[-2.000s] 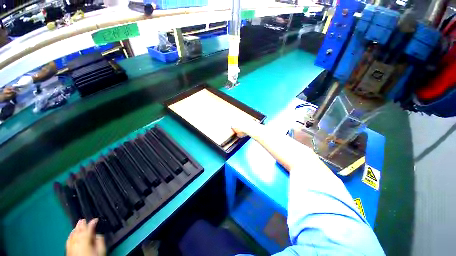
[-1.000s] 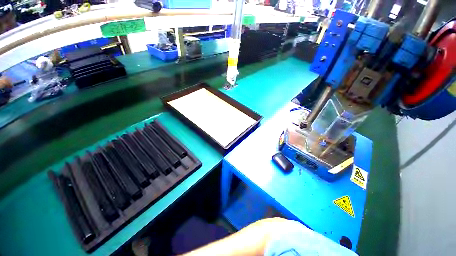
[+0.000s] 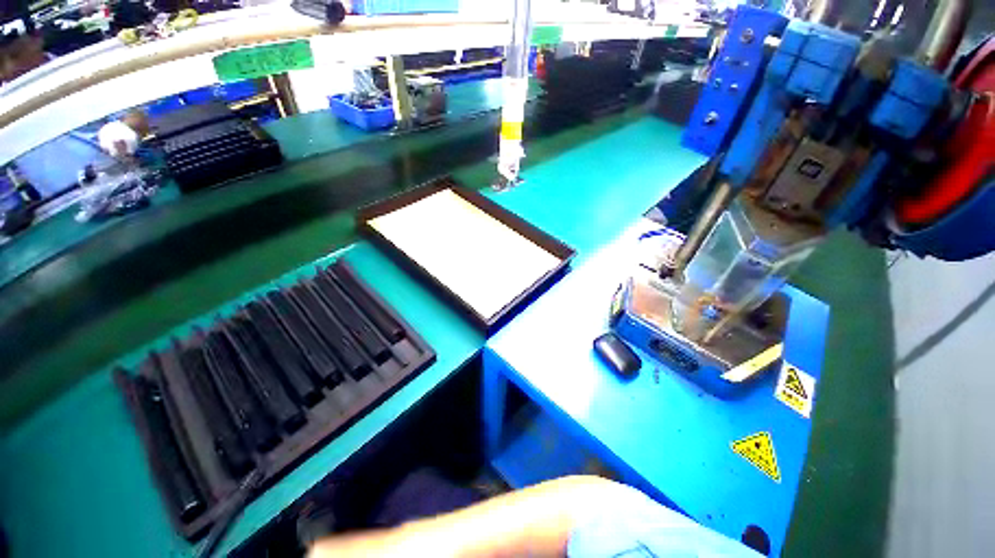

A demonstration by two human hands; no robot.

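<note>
The slotted black tray [image 3: 327, 427] lies on the green bench at the left and holds a row of folded black tripods [image 3: 267, 371] side by side. A slim black part [image 3: 232, 514] pokes up from the bottom edge across the tray's near edge; what holds it is out of the picture. My right forearm reaches in from the lower right. My right hand [image 3: 327, 542] is blurred and cut off by the bottom edge, so its grip is hidden. My left hand is out of the picture.
A black-rimmed tray [image 3: 531, 302] with a pale flat bottom lies right of the slotted tray. The blue machine table [image 3: 655, 436] at the right bears a press with a clear guard [image 3: 731, 273] and a black mouse-shaped object [image 3: 618, 354]. A pole [image 3: 511, 131] stands behind.
My right hand has drawn back from the pale-bottomed tray to the bottom edge. My left hand has left the slotted tray and the picture. The slim black part has come into view.
</note>
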